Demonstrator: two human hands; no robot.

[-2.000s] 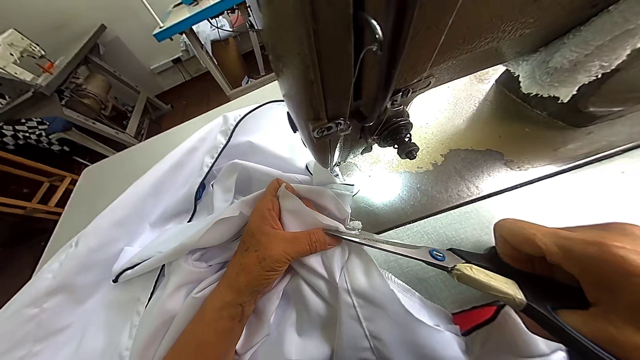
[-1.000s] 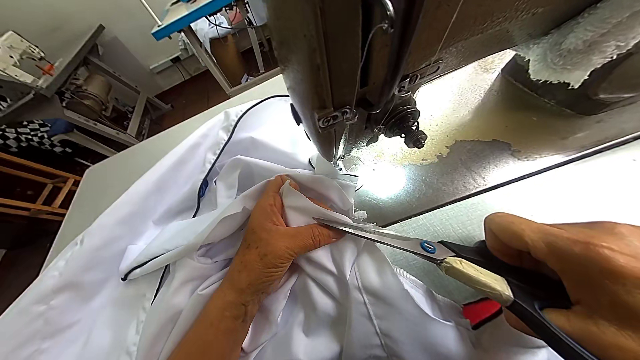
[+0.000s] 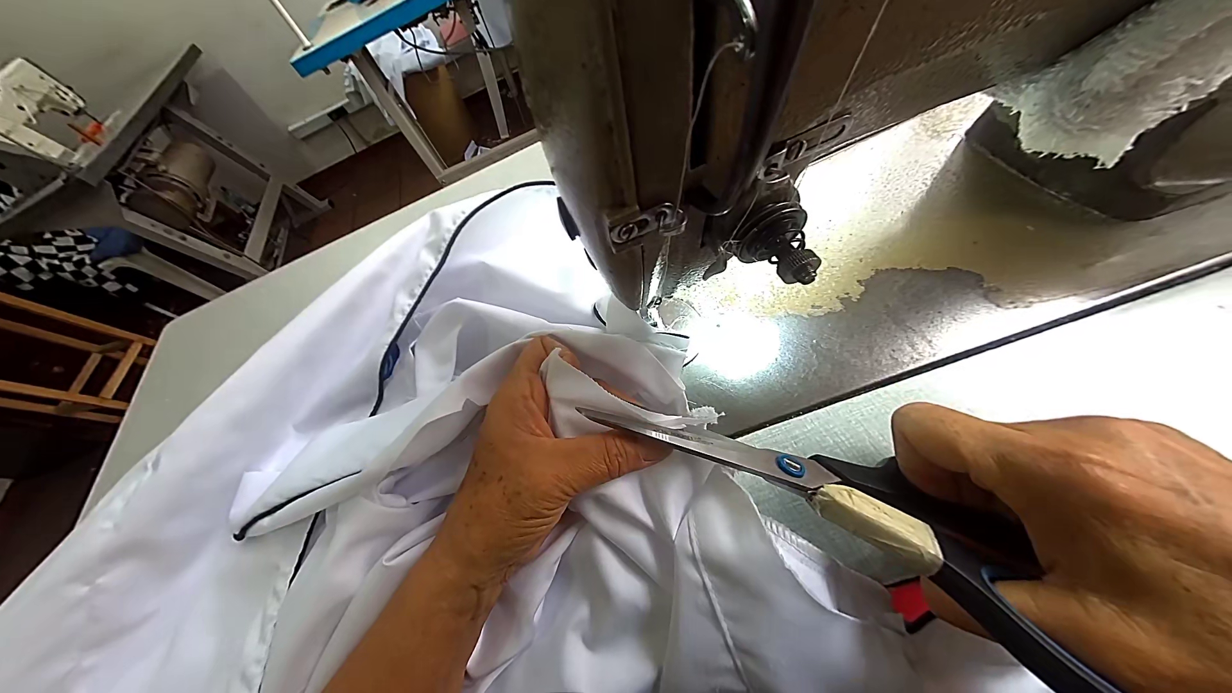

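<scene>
My left hand (image 3: 539, 452) pinches a fold of white fabric (image 3: 616, 568) between thumb and fingers, just below the needle area of a sewing machine (image 3: 616, 115). In my right hand (image 3: 1088, 520) are black-handled scissors (image 3: 707, 445), a pale wrapping round part of one handle. Their blades lie almost together along the raised fabric edge, above my left thumb, with the tip pointing left. A small frayed white scrap (image 3: 703, 418) sits at the blades. Dark piping (image 3: 433, 279) runs along the garment. The machine's lamp lights the bed plate (image 3: 866, 318).
The machine's head overhangs the work, with its thread tension knob (image 3: 794, 260) on the near side. A ragged white cloth (image 3: 1107, 87) hangs at upper right. Behind the pale tabletop (image 3: 192, 356) stand another sewing machine (image 3: 38, 106), a blue-edged table (image 3: 366, 34) and a wooden frame (image 3: 67, 366).
The scissors' blades have come closer together since one second ago, and their tip has shifted along the fabric edge held by my left hand. The left hand keeps its hold.
</scene>
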